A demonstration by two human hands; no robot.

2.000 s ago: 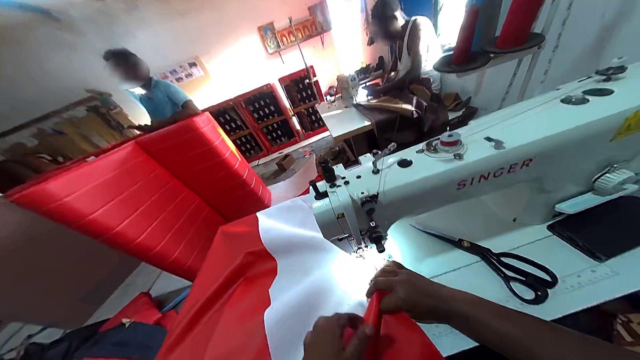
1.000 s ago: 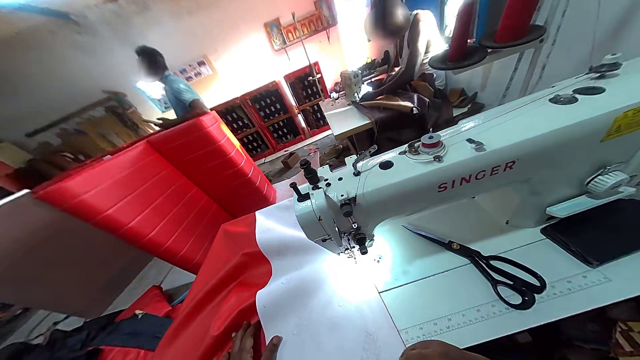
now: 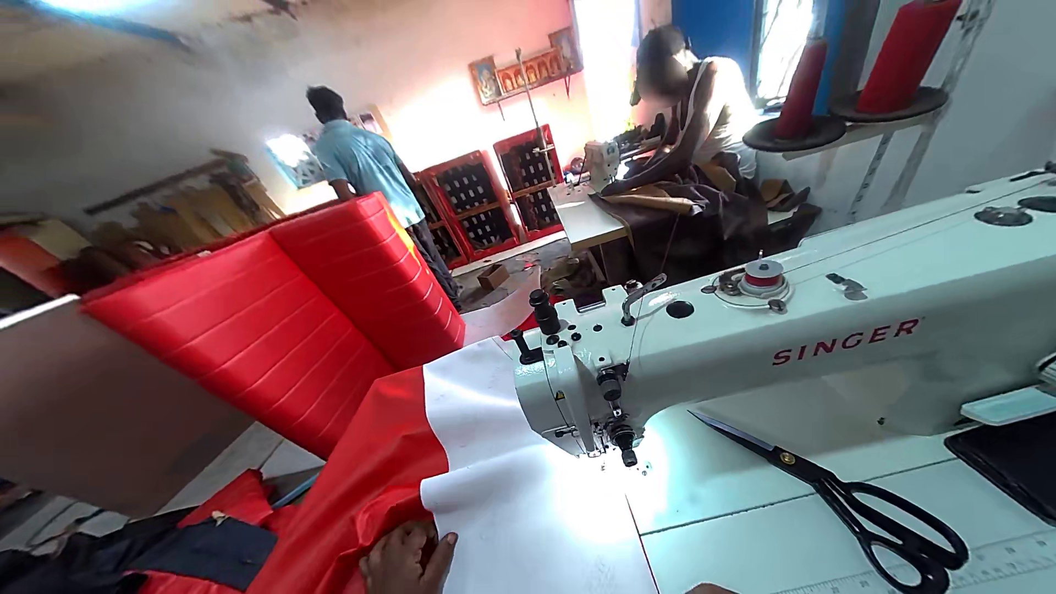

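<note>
My left hand (image 3: 408, 557) rests at the bottom edge of the view on red leatherette (image 3: 371, 470), with its thumb by the edge of the white sheet material (image 3: 528, 503). Whether its fingers pinch the material, I cannot tell. Only a sliver of my right hand (image 3: 709, 589) shows at the bottom edge, right of the white material; its fingers are hidden. The white material lies beside and below the needle area of the Singer sewing machine (image 3: 742, 355), lit by a bright lamp. Black-handled fabric scissors (image 3: 833, 487) lie on the machine table to the right.
Red padded upholstery panels (image 3: 272, 322) stand at left. A ruler marking (image 3: 1006, 557) and a dark flat object (image 3: 1011, 462) are at right. Red thread cones (image 3: 907, 58) stand above. One person (image 3: 363, 165) stands behind; another (image 3: 701, 124) works at a second machine (image 3: 602, 161).
Two seconds ago both hands held a red edge near the needle; they have since moved apart and down. The red and white material has shifted. The person in blue has turned and stands more upright.
</note>
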